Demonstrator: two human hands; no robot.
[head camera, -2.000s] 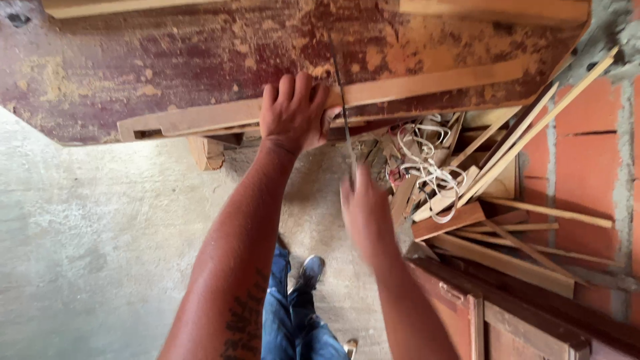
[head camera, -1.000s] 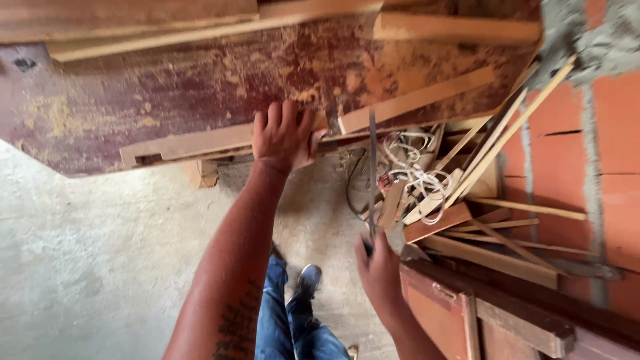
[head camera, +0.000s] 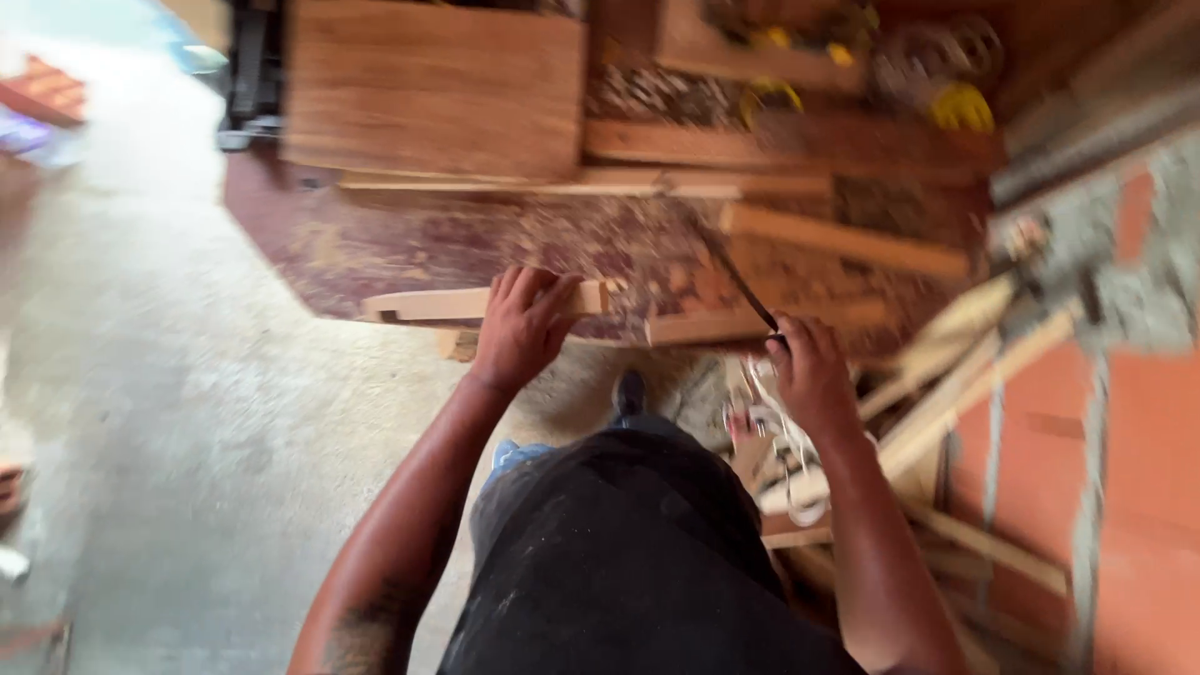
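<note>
My left hand (head camera: 525, 323) grips a notched wooden piece (head camera: 436, 305) near its right end, at the front edge of a worn, dark red worktop (head camera: 403, 244). In my right hand (head camera: 808, 361) is the handle of a handsaw; its thin dark blade (head camera: 736, 277) points up and to the left over the worktop, apart from the piece in my left hand. A separate length of wood (head camera: 712, 326) lies between the two hands along the front edge. Motion blur hides the saw's teeth.
Behind my hands lie a wide wooden board (head camera: 431, 94), long strips (head camera: 525, 186), a wooden slat (head camera: 844, 242) and wood shavings (head camera: 666, 98). Yellow items (head camera: 961, 108) sit at the back right. Offcuts and a white cord (head camera: 797, 450) are low on the right, beside a brick wall (head camera: 1059, 450).
The wood under my left hand was joined to the right-hand length two seconds ago and is now separate. The saw has left the cut and swung over the worktop. The view has shifted a lot.
</note>
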